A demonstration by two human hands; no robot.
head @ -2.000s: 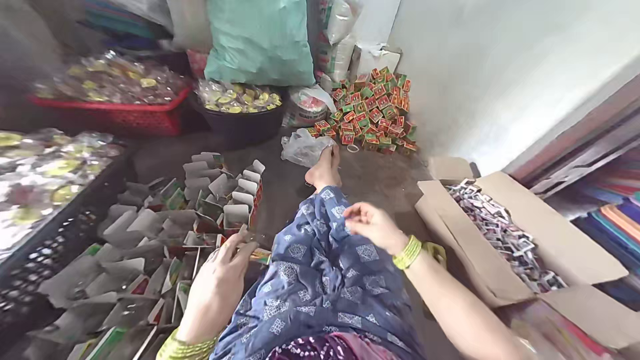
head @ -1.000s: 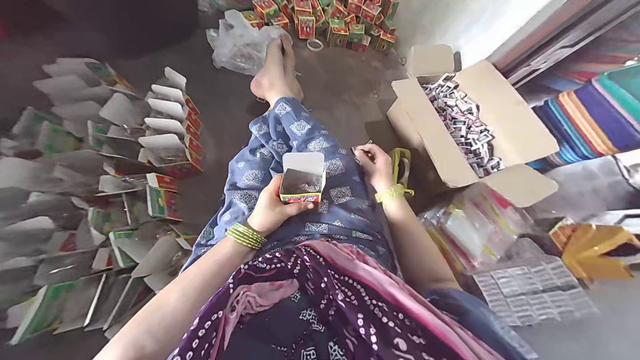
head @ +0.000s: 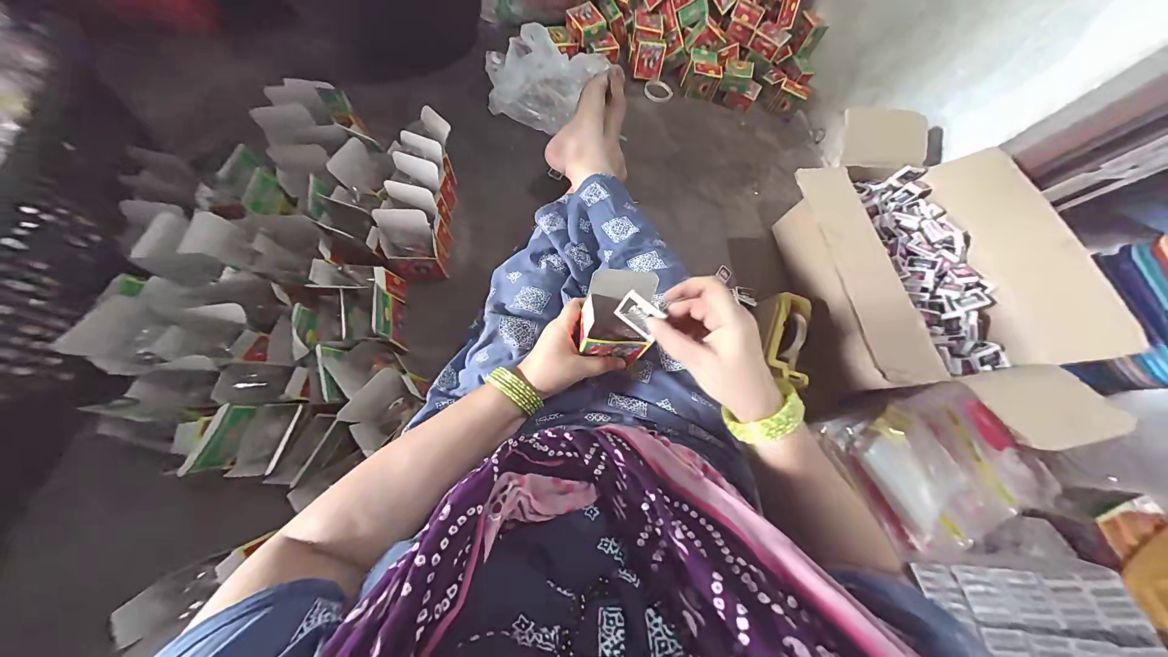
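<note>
In my left hand (head: pixel 568 351) is a small printed cardboard box (head: pixel 613 327), its flap standing up and its top open, over my lap. My right hand (head: pixel 707 338) pinches a small white-edged printed card or packet (head: pixel 639 312) between thumb and fingers, at the mouth of the box. Whether anything lies at the bottom of the box cannot be told. Right of my right hand, a yellow tape dispenser (head: pixel 787 338) stands on the floor beside my leg.
Many open-flapped boxes (head: pixel 408 233) stand on the left floor. Closed boxes (head: pixel 703 46) are heaped beyond my foot, near a clear plastic bag (head: pixel 538 78). At right, a cardboard carton (head: pixel 826 274) holds small printed packets (head: pixel 931 265), with plastic-wrapped goods (head: pixel 944 465) nearer me.
Two seconds ago my left hand was by the open boxes at left; it now holds one over my lap. My right hand has come from beside my leg to the box with a small printed piece.
</note>
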